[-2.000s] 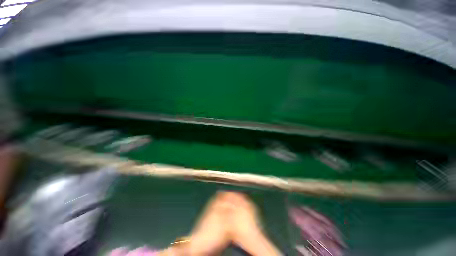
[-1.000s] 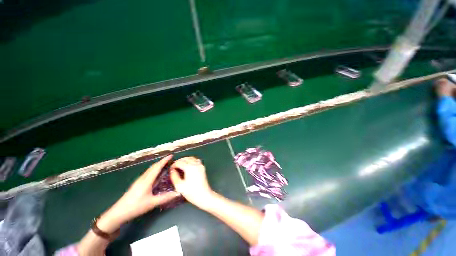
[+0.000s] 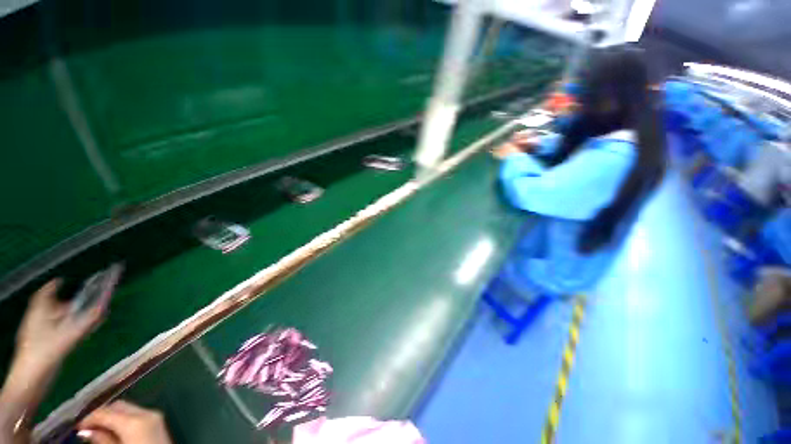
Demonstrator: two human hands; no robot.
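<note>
My left hand [image 3: 48, 334], at the left edge, is over the green belt with its fingers at a phone unit [image 3: 95, 290]; the unit is tilted and blurred. My right hand [image 3: 130, 424] is low at the bottom left, cut off by the frame, with curled fingers beside the worn rail; whether it holds a small piece cannot be told. A loose pile of pink and dark strips [image 3: 276, 368] lies on the dark green bench, right of the seam.
More units [image 3: 224, 235] lie spaced on the conveyor belt [image 3: 260, 217] beyond the edge rail [image 3: 330, 236]. A white post [image 3: 444, 108] stands by the rail. A person in a blue smock [image 3: 568, 182] sits further along the bench. Blue floor with a yellow-black line [image 3: 565, 368] is at right.
The view has turned right. My hands have parted from the dark strip pile; my left hand is now over the belt at a unit. The white sheet and bag have left the view.
</note>
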